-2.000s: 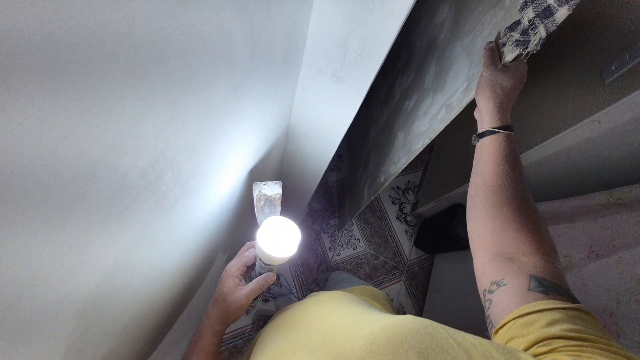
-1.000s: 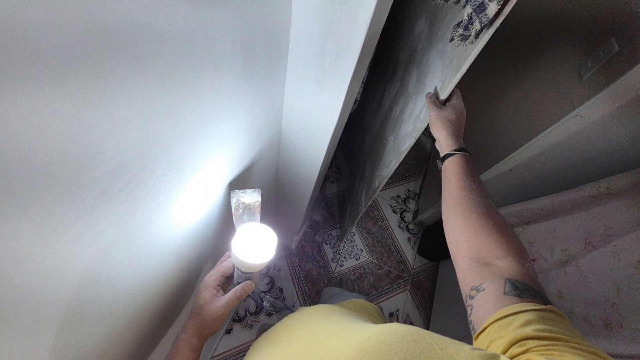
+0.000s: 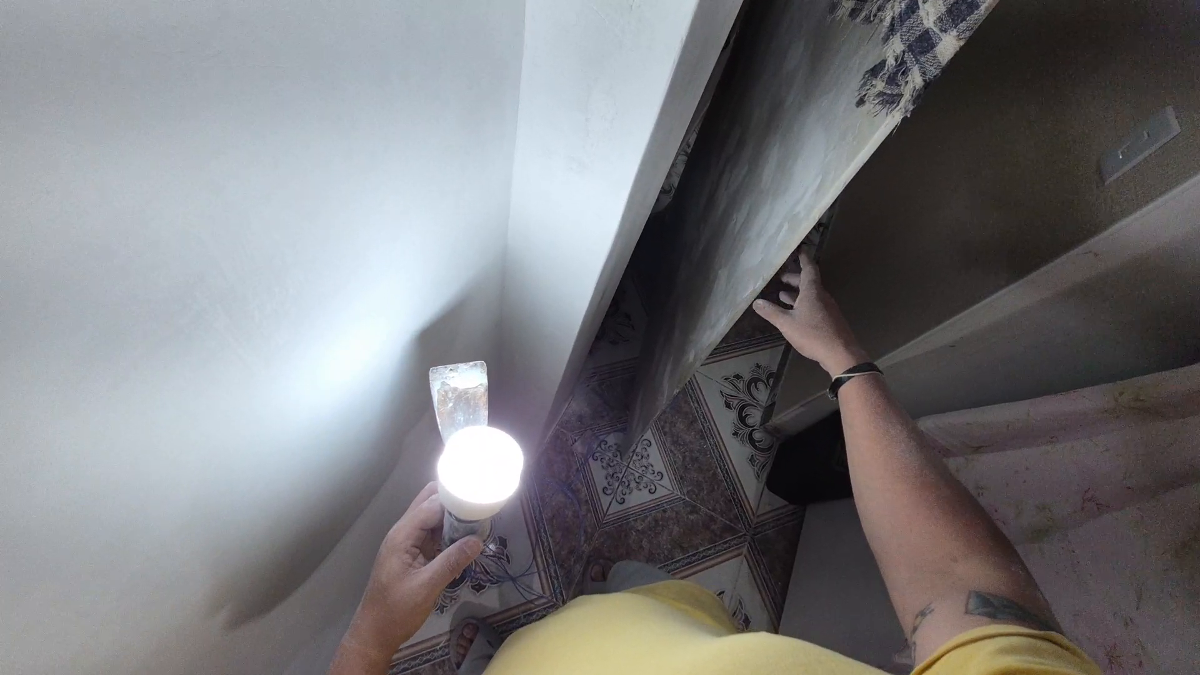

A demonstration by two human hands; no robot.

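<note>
My left hand (image 3: 417, 558) is closed around the base of a lit light bulb (image 3: 480, 466), low beside the pale wall. Just behind the bulb stands a clear, block-like piece (image 3: 460, 398); whether my fingers also hold it cannot be told. To the right, my right hand (image 3: 808, 314) is at the edge of a door (image 3: 778, 159), fingers spread, the fingertips partly hidden in shadow. No object shows in that hand. A checked, fringed cloth (image 3: 914, 52) hangs over the upper part of the door.
The white wall (image 3: 281, 234) and its projecting edge (image 3: 591, 159) are close on the left. Patterned floor tiles (image 3: 628, 473) lie below, with my feet and thin wires on them. A dark object (image 3: 811, 464) and a pinkish cloth (image 3: 1078, 487) are at right; a wall plate (image 3: 1139, 143) is above.
My right hand has moved down along the door from near the checked cloth, and its fingers have come apart. My left hand keeps hold of the lit bulb.
</note>
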